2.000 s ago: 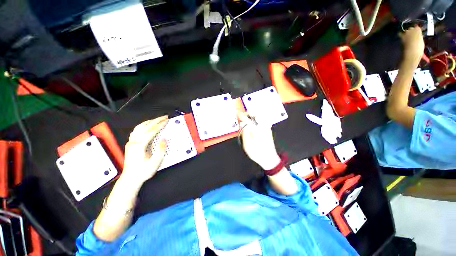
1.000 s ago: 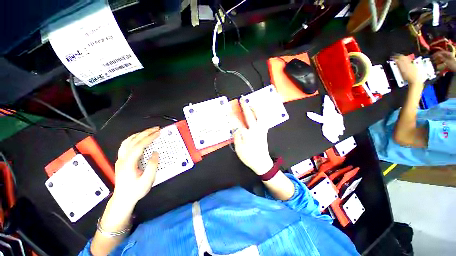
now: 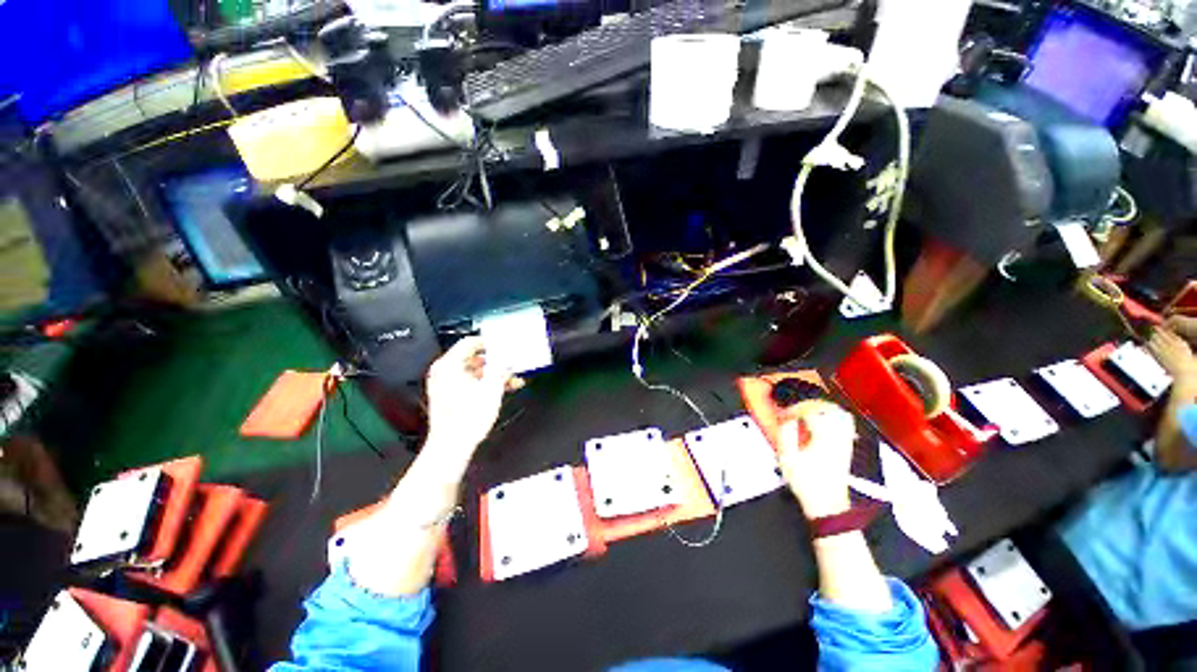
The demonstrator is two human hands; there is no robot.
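My left hand (image 3: 462,394) reaches forward to the black label printer (image 3: 505,263) and pinches the white paper sheet (image 3: 520,339) at its front. My right hand (image 3: 817,453) is at the near side of the black mouse (image 3: 796,391), with its fingers curled; whether it holds anything is unclear. Between my arms, white square devices (image 3: 534,523) lie in a row on orange-red foam pads (image 3: 617,529). Another device is partly hidden behind my left forearm. A thin cable (image 3: 670,389) runs down to the row.
The red tape dispenser (image 3: 912,407) and a limp white glove or cloth (image 3: 915,502) lie right of my right hand. Stacked foam holders (image 3: 197,545) stand at far left. More devices and a neighbour's arm are at right.
The view has tilted up, showing the printer and shelf. My left hand has left the perforated device and taken hold of the printer's paper. My right hand has moved right, from the devices to the mouse.
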